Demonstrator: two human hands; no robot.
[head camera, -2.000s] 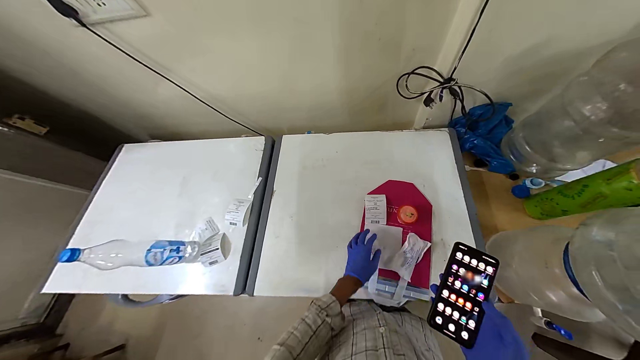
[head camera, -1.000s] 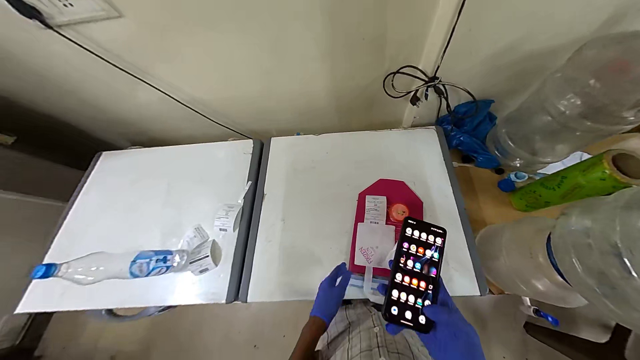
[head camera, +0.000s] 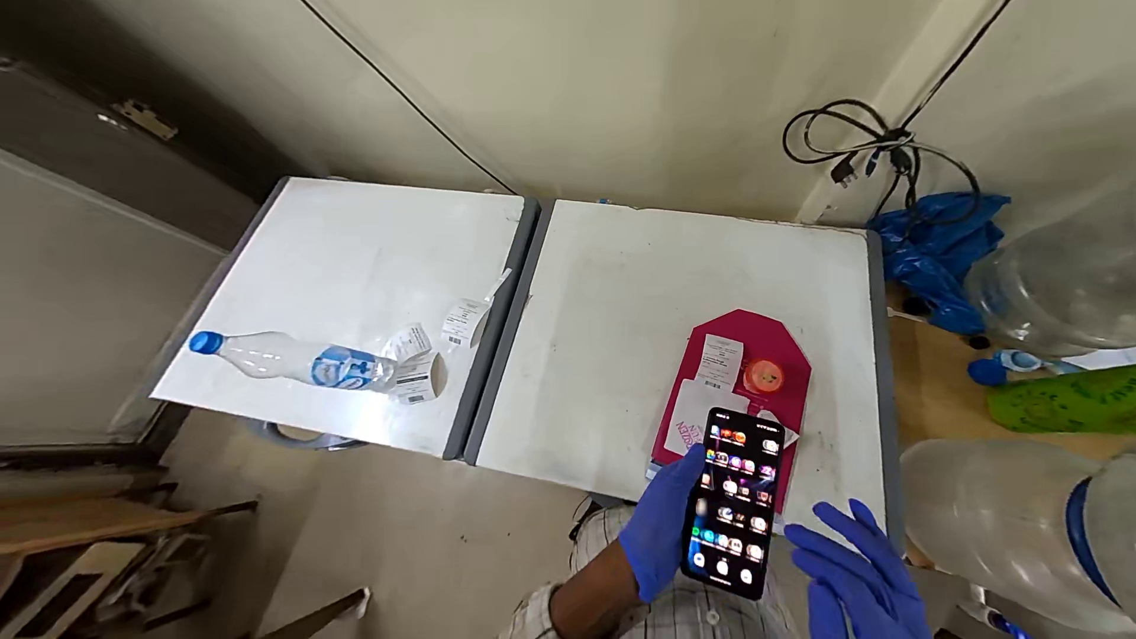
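Observation:
My left hand (head camera: 661, 524), in a blue glove, grips a smartphone (head camera: 733, 501) with a lit screen, low over the near edge of the right table. To the right of the phone, my right hand (head camera: 856, 568), gloved the same, has its fingers apart and holds nothing. Beyond the phone a dark pink tag-shaped board or bag (head camera: 750, 328) lies on the table. On it are a printed paper slip (head camera: 720, 360), a round orange item (head camera: 763, 376) and a white sheet or packet (head camera: 697, 413) with pink print, partly hidden by the phone.
The left white table (head camera: 355, 240) bears a lying clear plastic bottle (head camera: 293, 359) with a blue cap and curled paper slips (head camera: 463, 321). Right of the tables are a blue plastic bag (head camera: 941, 257), large clear jugs (head camera: 994, 515) and a green item (head camera: 1065, 399). A coiled black cable (head camera: 887, 142) hangs on the wall.
The phone has passed from my right hand to my left. My right hand has come off it and is now apart at its right. The view has swung.

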